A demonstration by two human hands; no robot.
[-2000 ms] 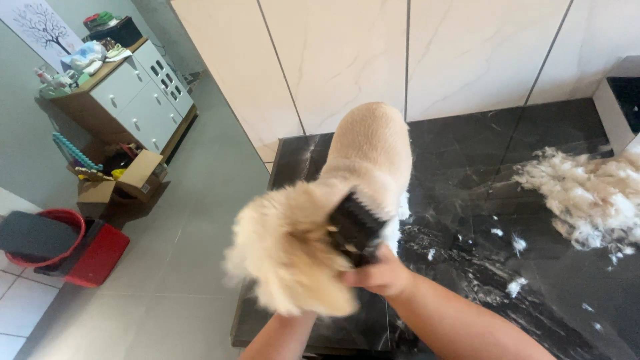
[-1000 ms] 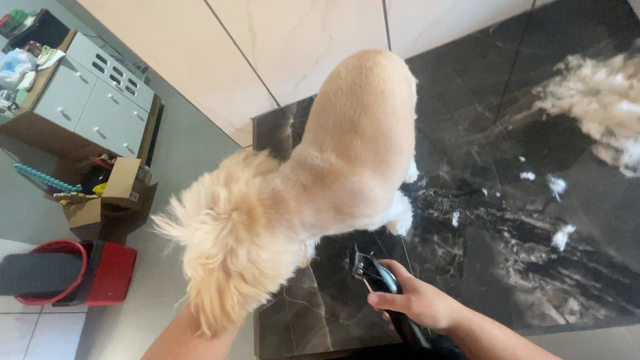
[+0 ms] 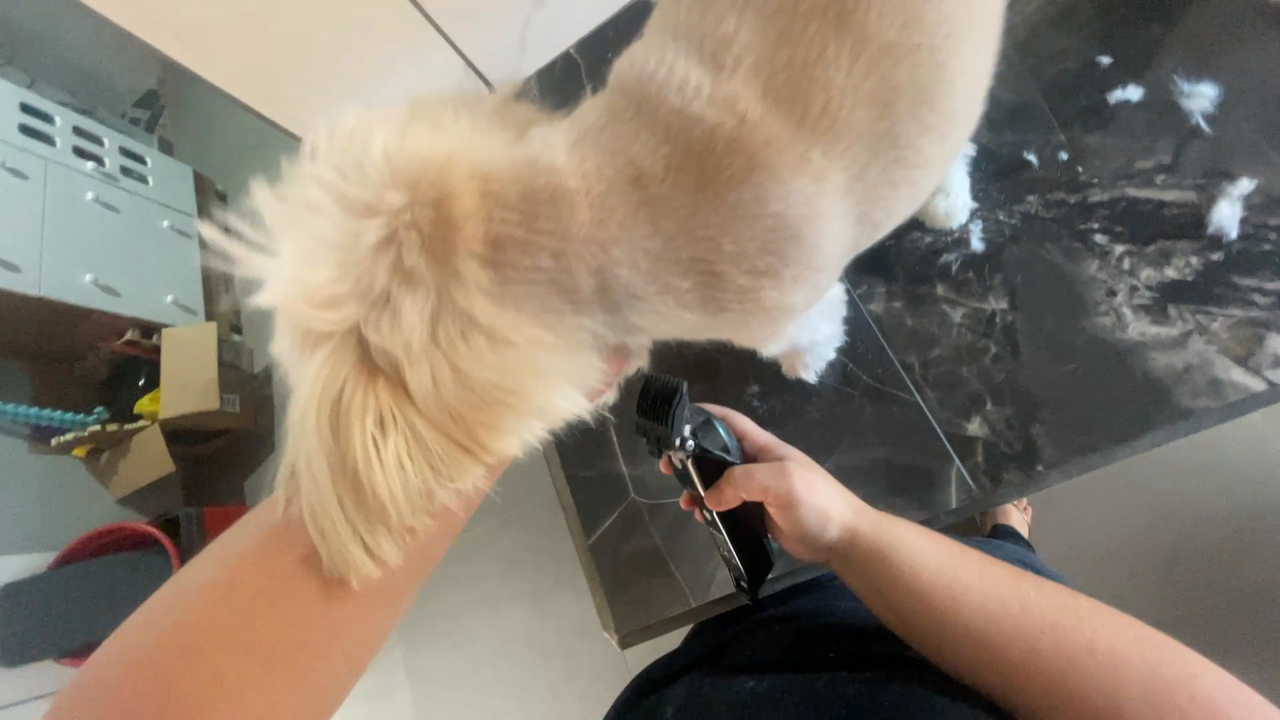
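Note:
A cream-coloured dog point(image 3: 700, 200) stands on a dark marbled table, its body and neck clipped short, its head fur long and fluffy. My right hand point(image 3: 770, 480) holds a black hair clipper point(image 3: 705, 470) with a comb guard, close beside the dog's neck and front paw. My left arm reaches under the dog's head; only a little of my left hand point(image 3: 612, 372) shows below the neck, and the dog's fur hides its fingers. Part of the dog's rear lies beyond the top of the view.
Tufts of cut fur point(image 3: 1197, 100) lie on the table point(image 3: 900, 420) at the right. Beyond its left edge are a white cabinet point(image 3: 120, 220), an open cardboard box point(image 3: 190, 370) and a red basket point(image 3: 115, 540) with a grey slab-like thing on it. A foot shows below the table's edge.
The clipper was against the dog's head and neck two seconds ago; my right hand then drew it down and away. The view has since moved closer to the dog.

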